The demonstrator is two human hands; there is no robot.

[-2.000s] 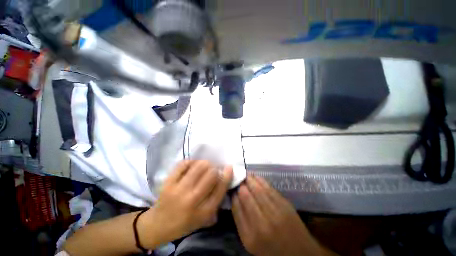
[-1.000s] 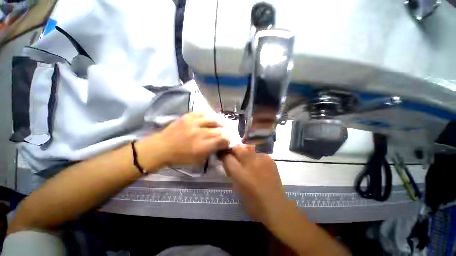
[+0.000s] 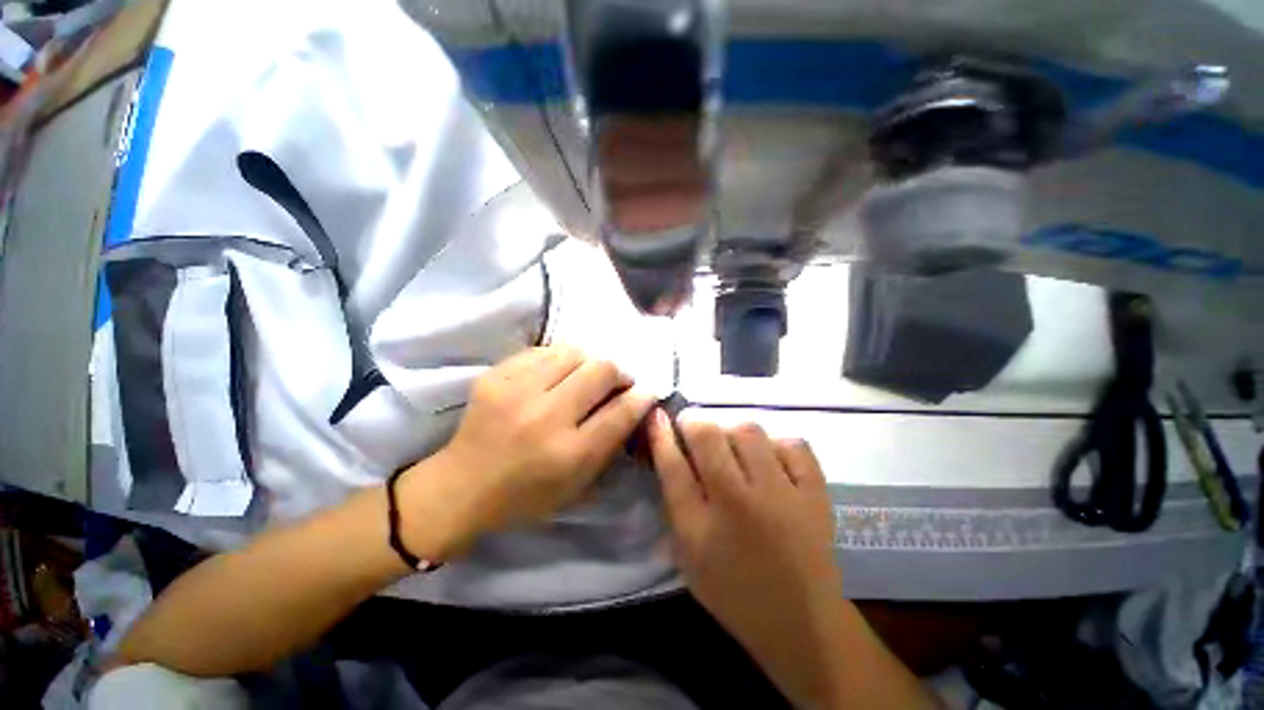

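Note:
A pale grey garment piece (image 3: 284, 333) with dark edging spreads over the table left of the machine and under my hands. A dark strip with a pale band (image 3: 208, 375) lies at its left side. My left hand (image 3: 548, 437) grips the pale cloth's edge with bent fingers. My right hand (image 3: 749, 506) pinches the same edge beside it, fingertips nearly touching. The pinched cloth is mostly hidden by the fingers. The sewing machine head (image 3: 804, 83) is above, with shiny metal parts blurred in front of the needle area, so the needle cannot be made out.
A dark angular block (image 3: 936, 333) lies right of the needle area. Black-handled scissors (image 3: 1116, 444) and slim yellow-green snips (image 3: 1210, 458) lie at the right. A printed ruler (image 3: 957, 527) runs along the table's front edge (image 3: 1026, 569). Cloth bundles show at the lower corners.
The view has shifted again. Both hands stay together at the cloth edge, and more pale cloth now lies below them, over the table's front edge. The right fingers are more extended.

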